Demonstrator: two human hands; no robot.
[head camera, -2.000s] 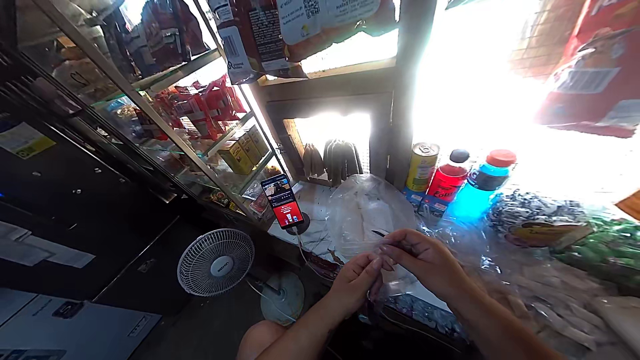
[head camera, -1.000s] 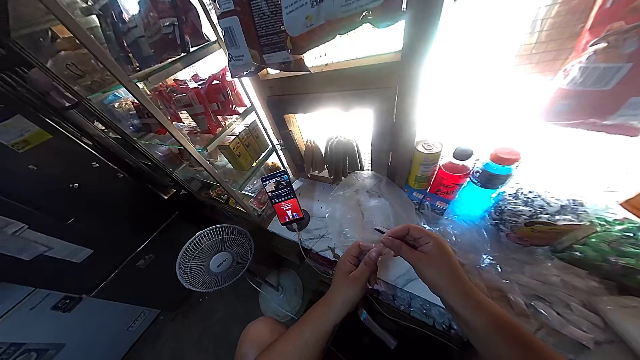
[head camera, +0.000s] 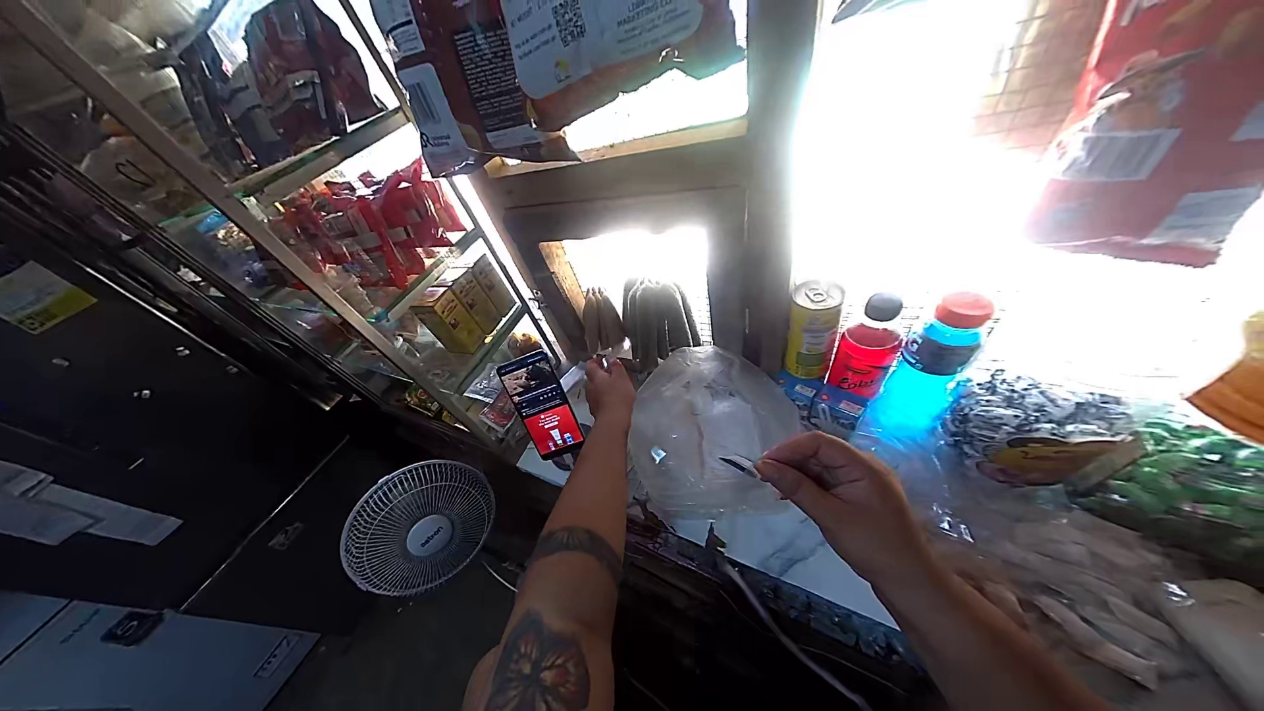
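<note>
My left hand reaches forward between a lit phone and a clear plastic bag. Its fingertips pinch something small and pale, too small to name, near the dark hanging strips by the window. My right hand is over the right edge of the bag, with thumb and forefinger pinched on a small thin dark pointed tool. The bag lies puffed on the white marbled counter with pale contents inside.
A yellow can, a red drink bottle and a blue drink bottle stand behind the bag. Plastic packs lie at right. A desk fan stands at lower left, beside glass shelves with boxes.
My hands were together in front of the bag; my left hand has moved away forward, toward the window. My right hand stays near the bag with the small dark tool.
</note>
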